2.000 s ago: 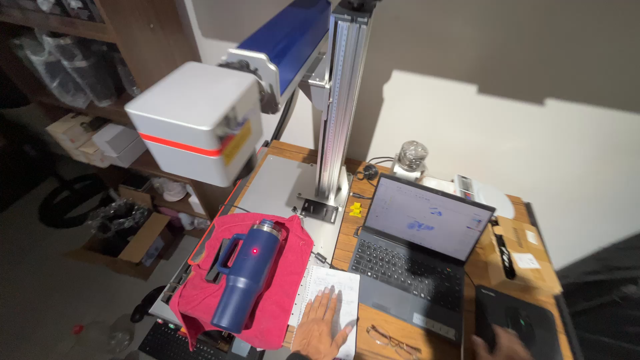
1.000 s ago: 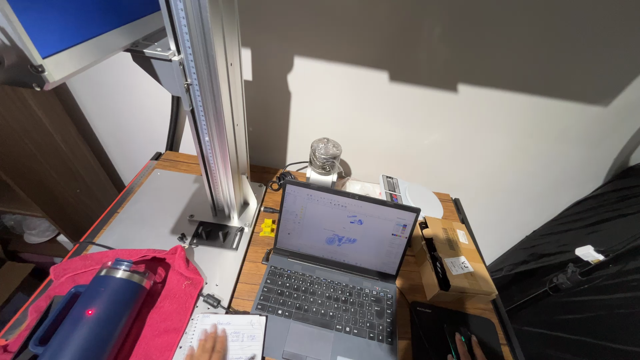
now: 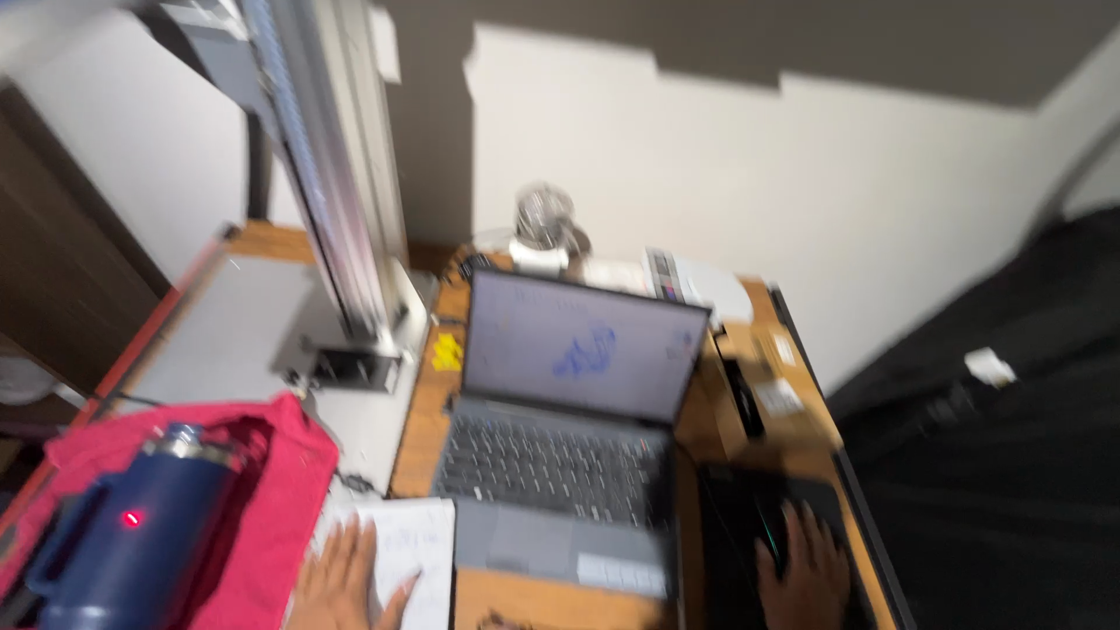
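My left hand (image 3: 346, 573) lies flat with spread fingers on an open notebook (image 3: 424, 534) that bears writing. My right hand (image 3: 805, 569) rests over a dark computer mouse (image 3: 773, 525) on a black mouse pad (image 3: 722, 542). Between my hands stands an open laptop (image 3: 560, 446), its screen showing a blue drawing. Left of the notebook, a navy tumbler (image 3: 140, 534) with a handle lies tilted on a pink cloth (image 3: 284, 472), a red light dot on its side. The picture is blurred.
A metal column (image 3: 337, 175) rises from a grey base plate (image 3: 227, 324). Behind the laptop are a glass-like object on a white stand (image 3: 542, 227) and a white scale (image 3: 700, 289). A cardboard box (image 3: 779, 385) sits at the right, beside black fabric (image 3: 980, 490). Yellow pieces (image 3: 447, 352) lie left of the laptop.
The view has swung right since the first frame, then shifted slightly. My left hand remains on the notebook and my right hand at the mouse pad.
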